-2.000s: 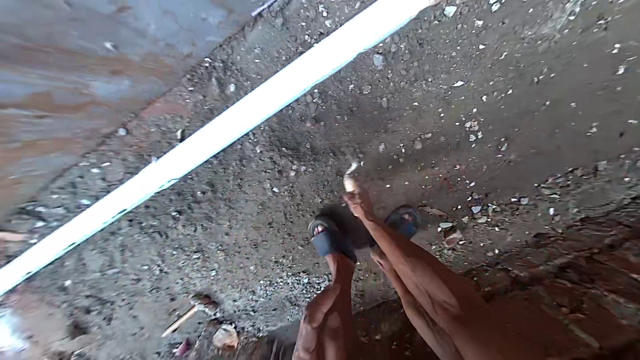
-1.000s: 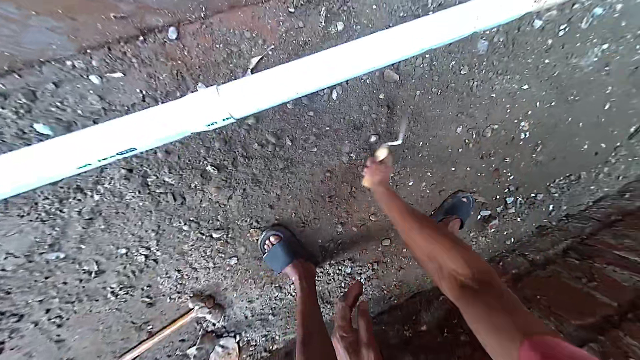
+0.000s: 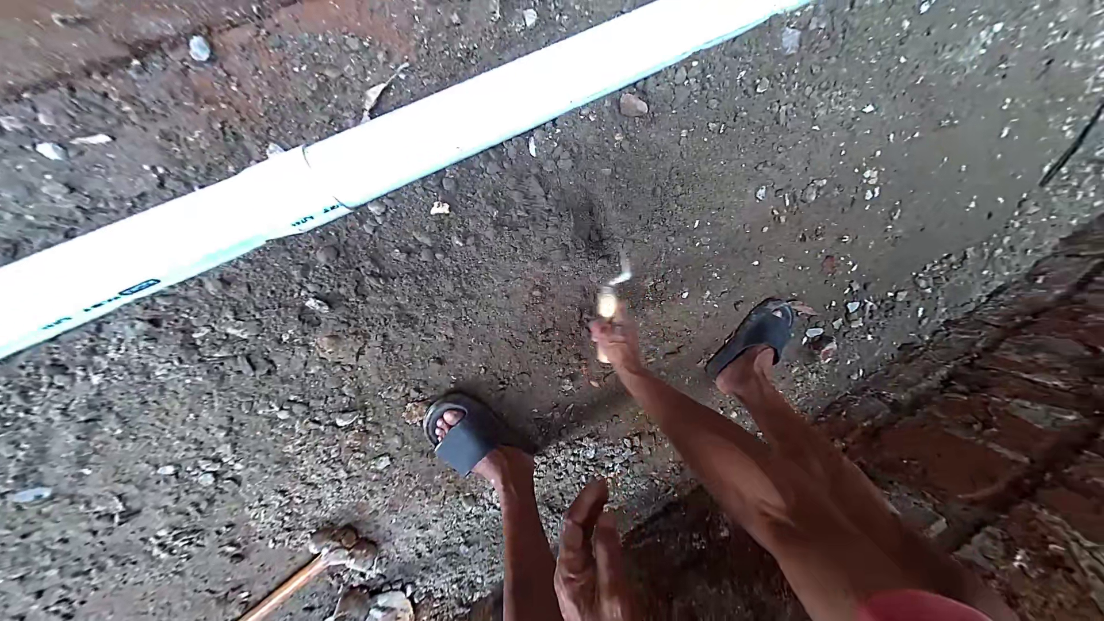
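Note:
My right hand [image 3: 616, 338] is closed around the pale handle of a small hand tool [image 3: 609, 304], which looks like a trowel. Its bent metal neck points up, and its blade is blurred over the gravelly soil. At the bottom centre is my left hand [image 3: 591, 561], fingers somewhat spread and holding nothing, between the lower legs. A long white plastic pipe [image 3: 448, 112] lies slantwise on the ground beyond both hands, with a joint left of its middle.
Dark slide sandals [image 3: 466, 438] are on the feet at either side of the right hand. A hammer [image 3: 343, 548] with a wooden handle lies at lower left beside stones. Rough brickwork [image 3: 957, 440] runs along the lower right. Small stones are scattered over the soil.
My left hand, low between the legs two seconds ago and largely hidden, now shows its fingers at the bottom edge. The right hand still grips the tool. The view has shifted.

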